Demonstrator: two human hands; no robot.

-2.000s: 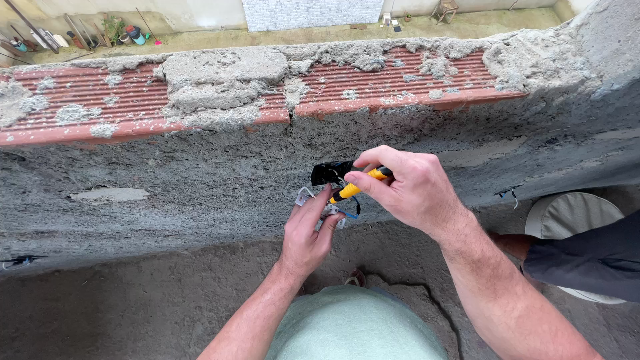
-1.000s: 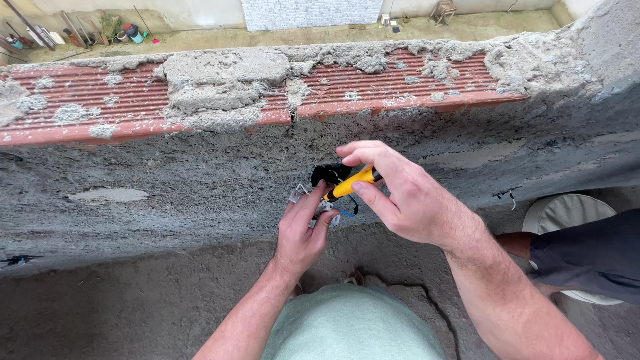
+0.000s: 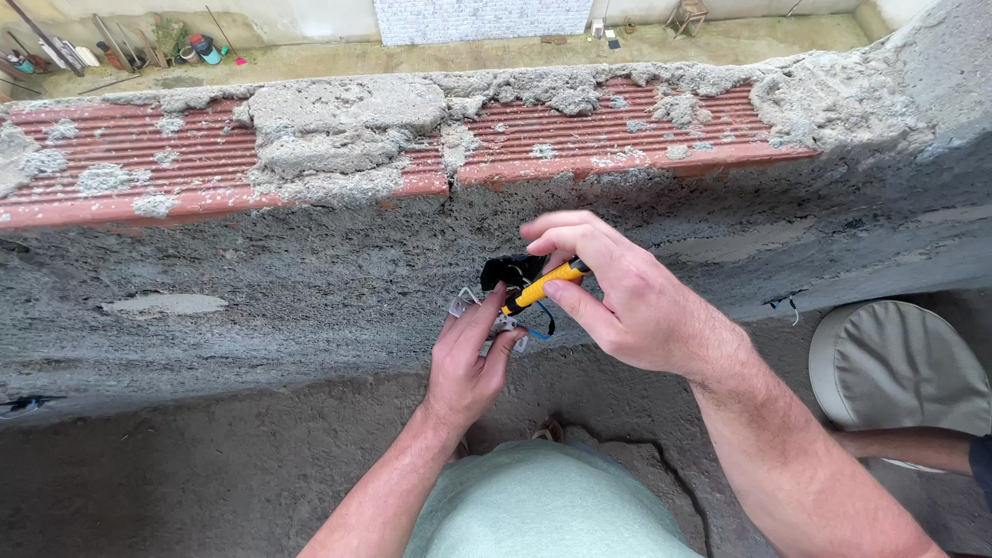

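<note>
My left hand (image 3: 469,360) grips a white electrical socket module (image 3: 505,324) on a mounting frame, just in front of the grey rendered wall. In my right hand (image 3: 632,298) is a yellow-and-black screwdriver (image 3: 542,288), held between thumb and fingers, slanting down to the left. Its tip meets the module near my left fingertips; the exact contact point is hidden. Behind them a black wall box (image 3: 502,271) sits in the wall. A blue wire (image 3: 536,334) and a black wire (image 3: 549,314) loop out beside the module.
Ribbed red clay blocks (image 3: 604,128) with rough mortar form the wall's top, and a yard lies beyond. Thin wires (image 3: 794,310) poke from the wall at right. A person's forearm (image 3: 903,448) and a light cap (image 3: 907,368) are at the right edge. Concrete floor (image 3: 194,465) lies below.
The person at the right has shifted, with the cap more fully in view and the dark clothing less so. My hands remain at the module; the right fingers have changed position on the screwdriver.
</note>
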